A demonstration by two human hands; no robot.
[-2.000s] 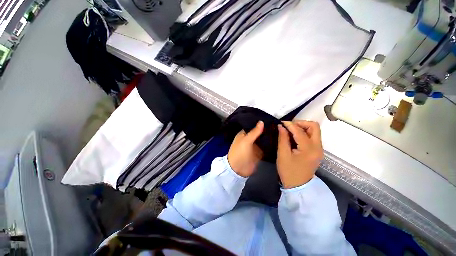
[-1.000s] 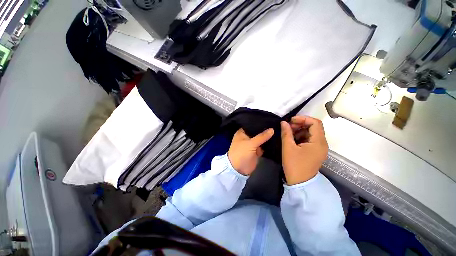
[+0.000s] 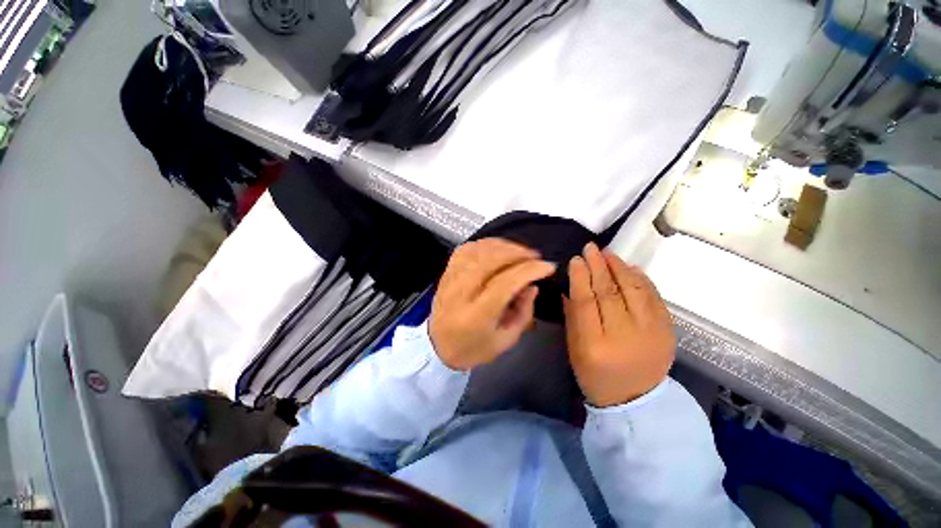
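A white panel (image 3: 578, 124) with a thin black edge lies on the table, left of the sewing machine. Its black end piece (image 3: 547, 235) hangs at the table's front edge. My right hand (image 3: 621, 325) lies on the black piece with its fingers close together, pinching it near the seam. My left hand (image 3: 485, 299) is over the left part of the black piece, fingers curled, thumb and fingertips close together. The fingers hide part of the cloth, and whether the left hand grips it cannot be told.
The white sewing machine head (image 3: 841, 83) stands at right, with a tan block (image 3: 806, 217) beside its foot. Stacked panels (image 3: 402, 93) lie at the table's far left. More panels (image 3: 232, 299) hang below the edge. Black strips (image 3: 170, 124) hang at the left end.
My left hand has lifted and turned, its fingers now curled over the cloth. My right hand's fingers have flattened together on the black piece. The whole view has shifted slightly.
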